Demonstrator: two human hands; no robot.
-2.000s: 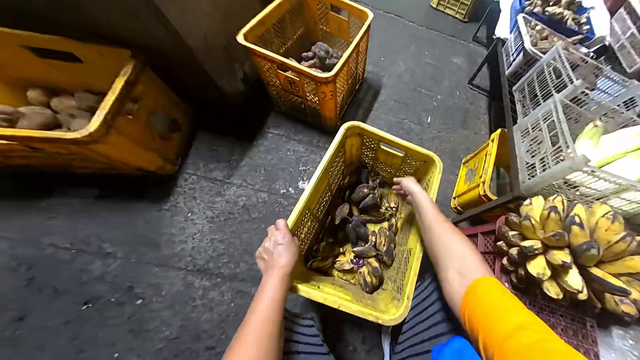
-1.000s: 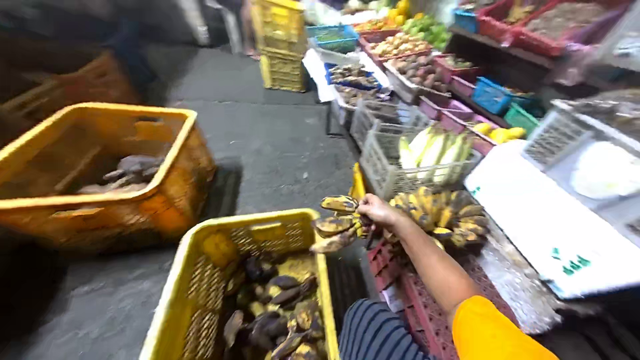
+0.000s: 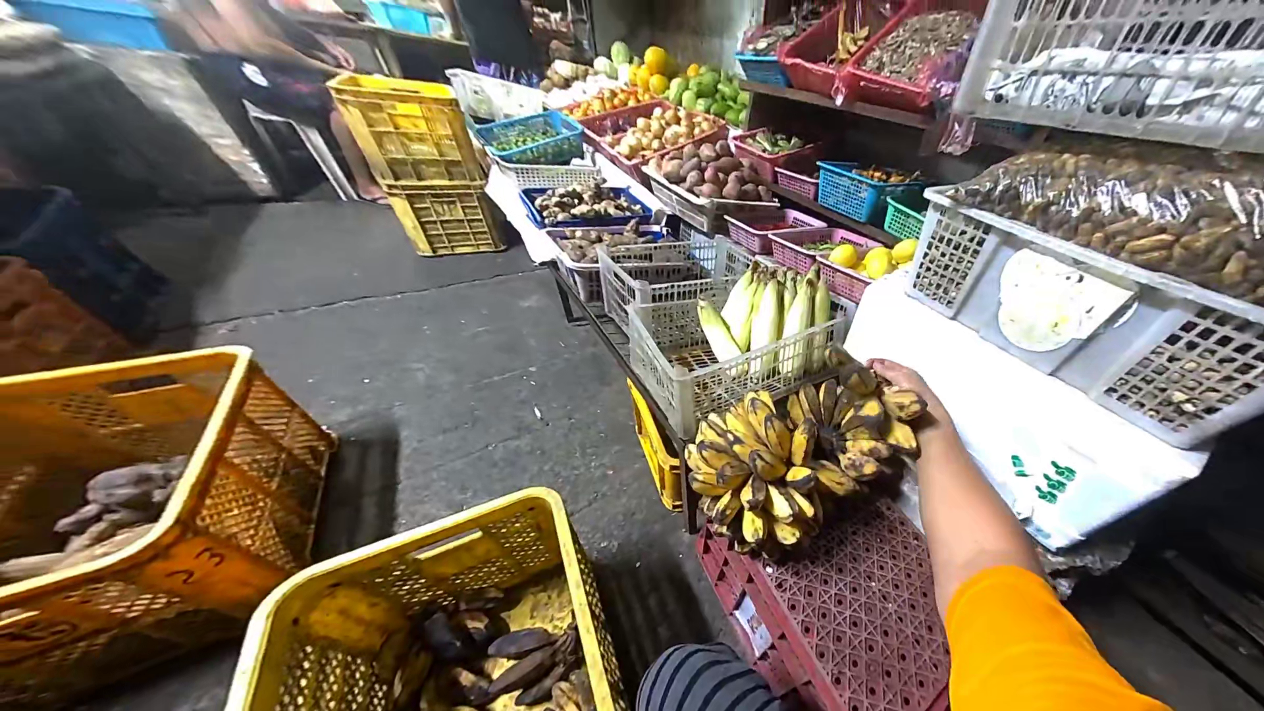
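Note:
My right hand [image 3: 904, 390], at the end of an orange sleeve, is at the right side of a heap of spotted yellow bananas [image 3: 755, 464], its fingers around a small blackened bunch [image 3: 879, 425]. The heap rests on an upturned dark red plastic crate [image 3: 849, 602]. Corn ears in husks [image 3: 775, 316] stand in a white plastic basket [image 3: 681, 390] just behind. At the bottom, a yellow plastic crate [image 3: 583, 592] holds blackened bananas [image 3: 523, 657]. My left hand is out of view.
An orange crate [image 3: 237, 444] with brown roots [image 3: 118, 504] stands at left. Stacked yellow crates [image 3: 415, 148] are farther back, near a seated person. A gray crate [image 3: 1066, 316] with a bag of peanuts stands on a white box [image 3: 987, 425] at right.
My right hand has gone from inside the yellow crate to the banana heap, carrying a small bunch. My left hand, earlier on the crate's rim, has left view. The view has swung right and up.

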